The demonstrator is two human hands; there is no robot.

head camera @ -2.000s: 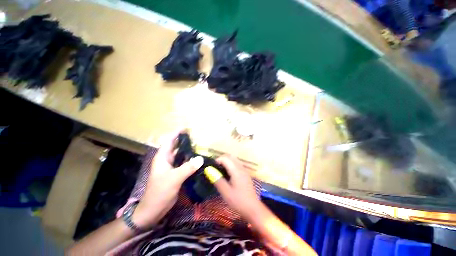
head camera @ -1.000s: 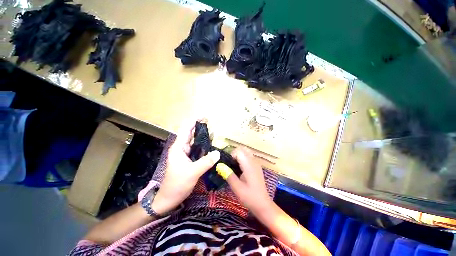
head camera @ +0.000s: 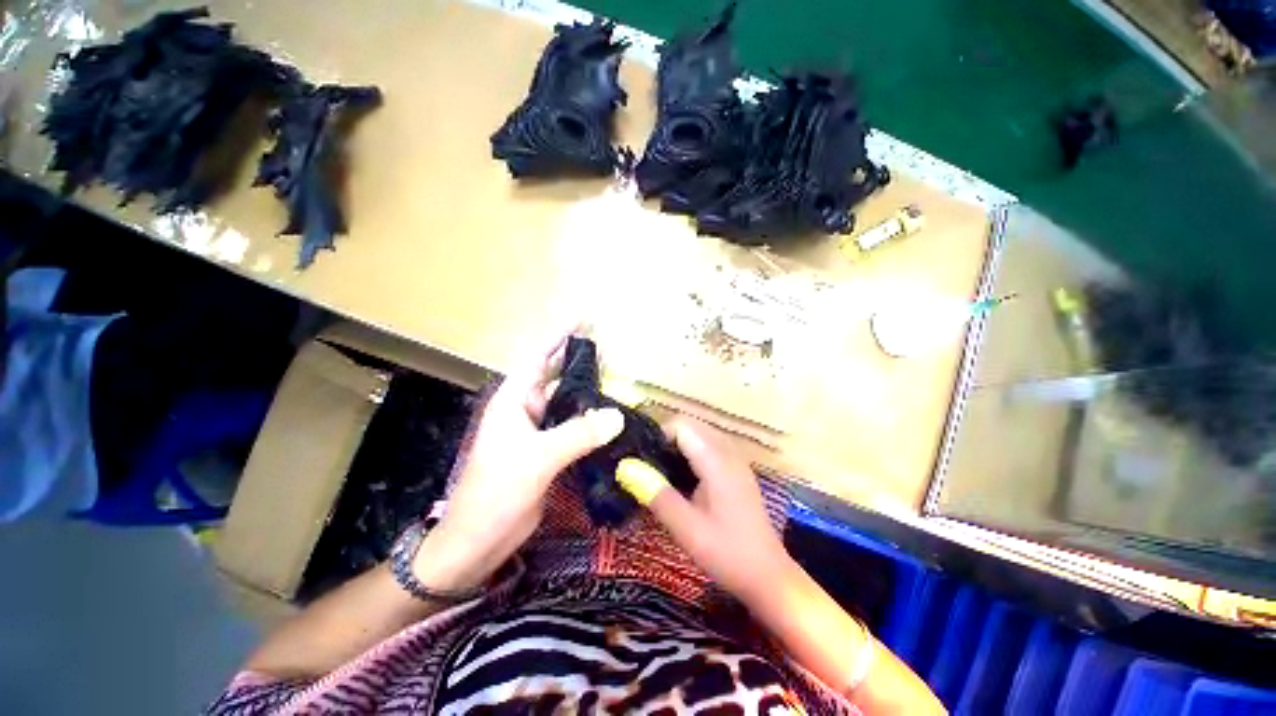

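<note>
A black moulded figure part (head camera: 602, 469) is held above my lap, in front of the bench edge. My left hand (head camera: 525, 455) grips its left side, with a whitish cover on the thumb tip. My right hand (head camera: 707, 504) grips its right side, with a yellow finger cot on the thumb. My fingers behind the part are mostly hidden. More black pieces lie on the bench: a large pile (head camera: 154, 112), a single ragged piece (head camera: 311, 161), and a group (head camera: 763, 154) at the back edge.
Small bits surround a pale round item (head camera: 745, 330). A yellow-labelled tube (head camera: 884, 231) and pale disc (head camera: 903, 330) lie right. A clear panel (head camera: 1119, 462) stands right. A green conveyor (head camera: 966, 91) runs behind. A cardboard box (head camera: 301, 469) and blue trays (head camera: 980, 650) are below the bench.
The view has shifted so the bench sits further right and higher than two seconds ago. Both hands keep hold of the black part, now tilted slightly differently. A dark piece shows on the conveyor.
</note>
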